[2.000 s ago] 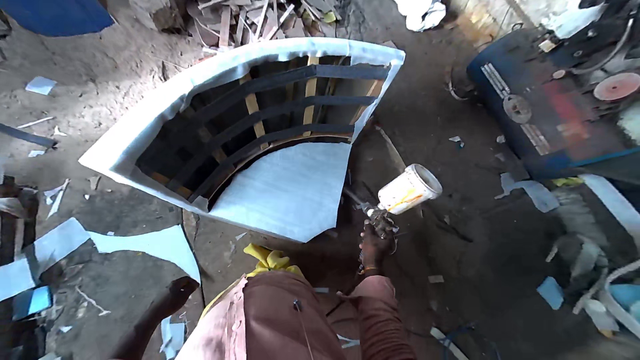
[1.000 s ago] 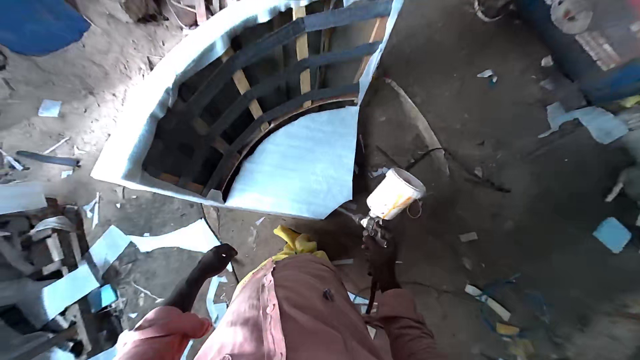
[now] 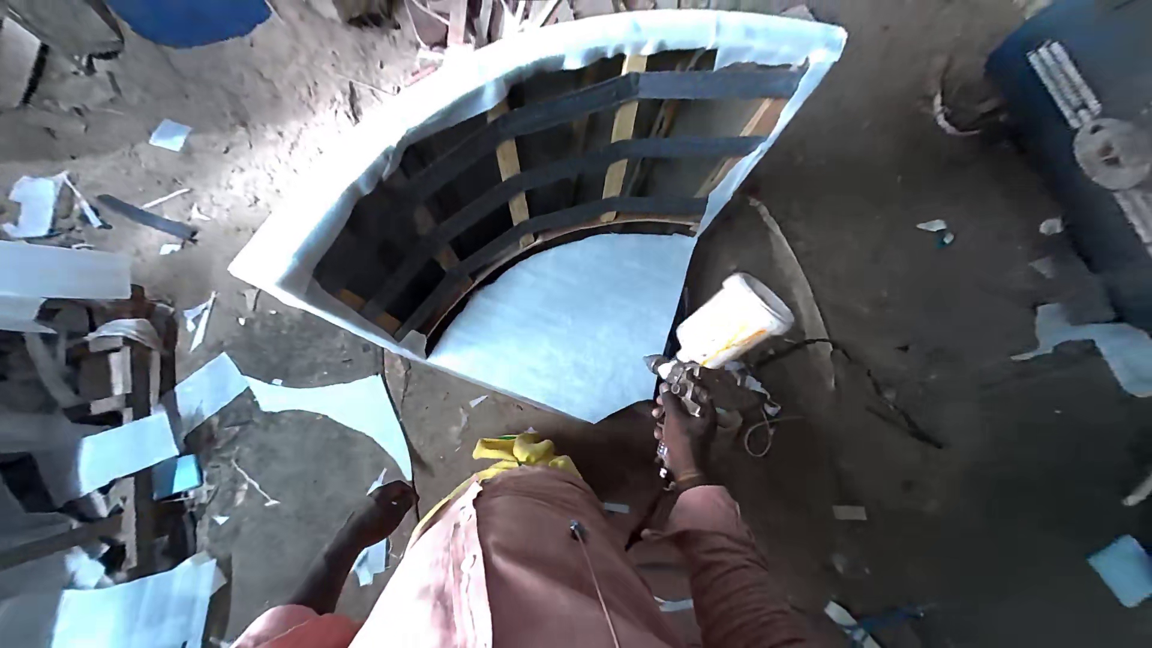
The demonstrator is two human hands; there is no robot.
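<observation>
My right hand (image 3: 686, 421) is closed around the handle of a spray gun (image 3: 681, 376), whose white cup (image 3: 736, 321) bears yellow-orange stains and tilts up to the right. The gun is beside the right corner of a curved furniture frame (image 3: 576, 43) wrapped in white padding along its rim. Dark straps cross the wooden slats inside the frame, and a white padded panel (image 3: 576, 315) covers its inner curved part. My left hand (image 3: 391, 506) hangs low at the left, near a curved white offcut (image 3: 346, 407); its fingers look curled, but whether it holds anything is unclear.
Stacked wooden pieces and white sheet scraps (image 3: 129, 450) lie at the left. A dark blue machine or tank (image 3: 1062, 117) stands at the upper right. A thin dark hose or cord (image 3: 873, 396) lies on the dirt floor (image 3: 945, 504) at the right. A blue object (image 3: 193, 18) is at the top left.
Between the earlier frames and now the view has shifted. My right hand still holds the spray gun beside the frame, and my left hand stays low at the left.
</observation>
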